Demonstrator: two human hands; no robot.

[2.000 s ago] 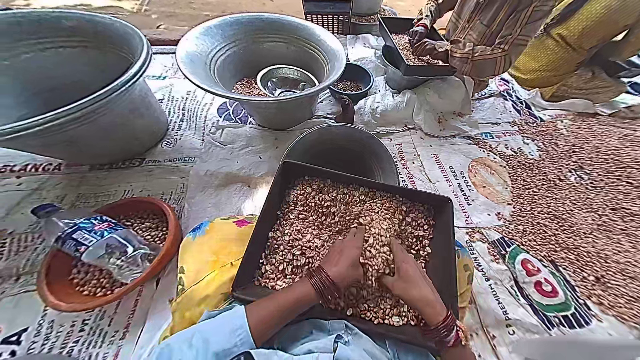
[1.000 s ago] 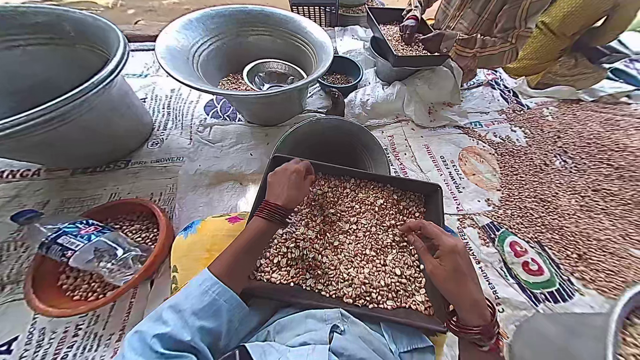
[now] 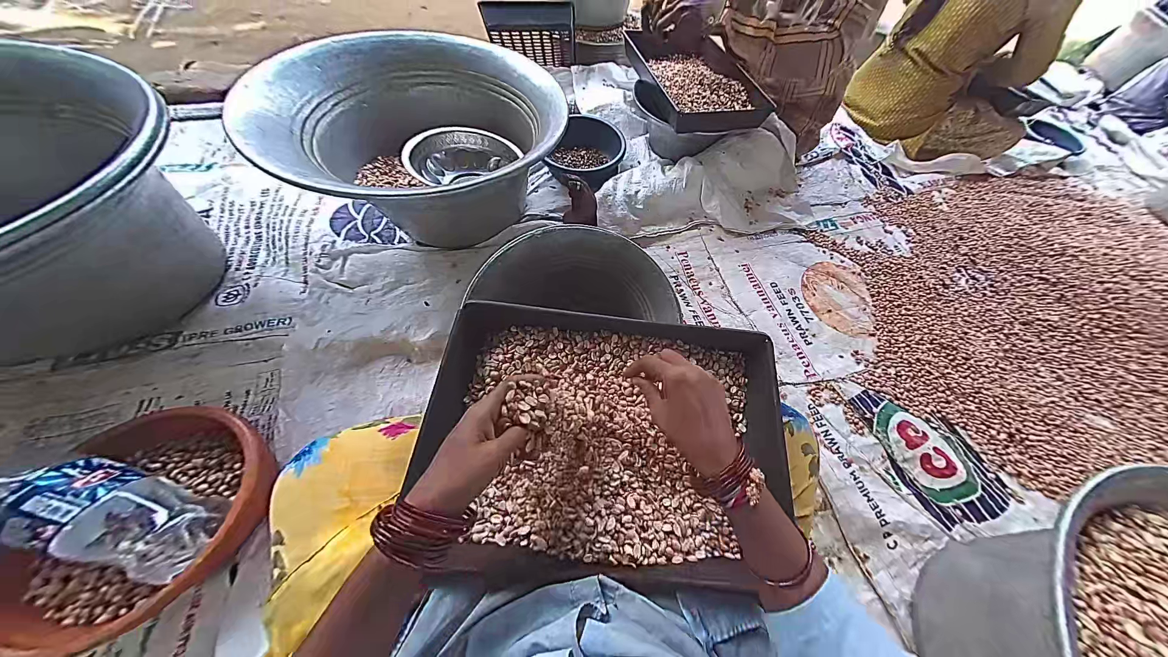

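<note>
A square black tray (image 3: 759, 411) full of pale and reddish split nuts or beans (image 3: 630, 493) rests across my lap, its far edge over a round metal basin (image 3: 575, 269). My left hand (image 3: 484, 438) is above the tray's left half, its fingers curled around a small heap of the pieces. Blurred pieces show beside and below it. Over the right half, my right hand (image 3: 689, 411) has its fingers bent near the surface; whether it holds a piece cannot be told.
Large metal basins (image 3: 497, 82) (image 3: 100, 265) stand ahead and left. An orange bowl (image 3: 260, 465) with a plastic bottle (image 3: 119, 520) lies at left. Loose nuts or beans (image 3: 1013, 319) spread over printed sacks at right, near a metal pot (image 3: 1063, 547). Beyond sit people, one beside another black tray (image 3: 721, 119).
My left hand has come down from the tray's far left corner and now holds a small heap of pieces. My right hand has moved from the right rim inward over the tray.
</note>
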